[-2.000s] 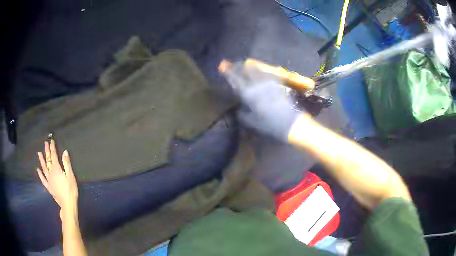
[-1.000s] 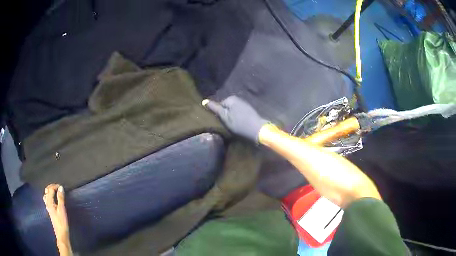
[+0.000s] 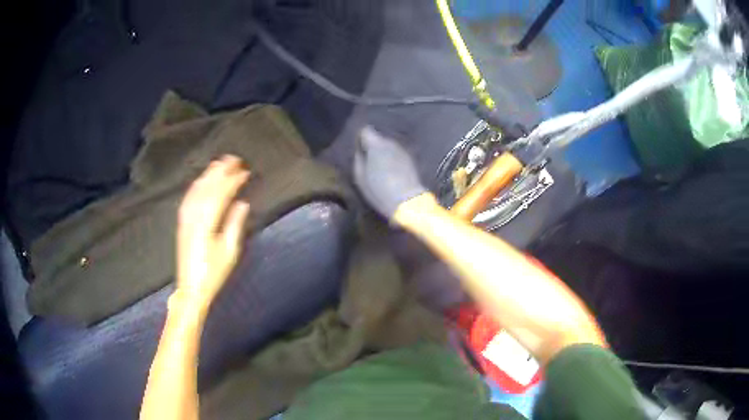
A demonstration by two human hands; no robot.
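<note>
The olive-brown jacket [image 3: 123,238] lies over the navy pressing pad [image 3: 287,262], whose dimpled cover shows along the jacket's near edge. My bare left hand [image 3: 209,225] is over the middle of the jacket, fingers bent; whether it grips cloth is unclear. My right hand [image 3: 384,172], in a grey-blue glove, is at the jacket's right end, fingers curled and blurred; I cannot tell if it holds anything. The steam iron [image 3: 491,187], with its orange-tan handle, stands right of my right hand, untouched, partly behind my forearm.
A pale steam hose [image 3: 616,102] runs from the iron to the upper right. A yellow hose [image 3: 464,51] and a dark cord [image 3: 328,90] meet near the iron. Dark garments [image 3: 74,115] lie behind. A green bag [image 3: 657,115] and a red item with white label [image 3: 509,359] are right.
My left hand has moved from the jacket's near left edge up and right onto its middle. My right hand has shifted slightly, its fingers curled. The iron was let go between the two earlier frames.
</note>
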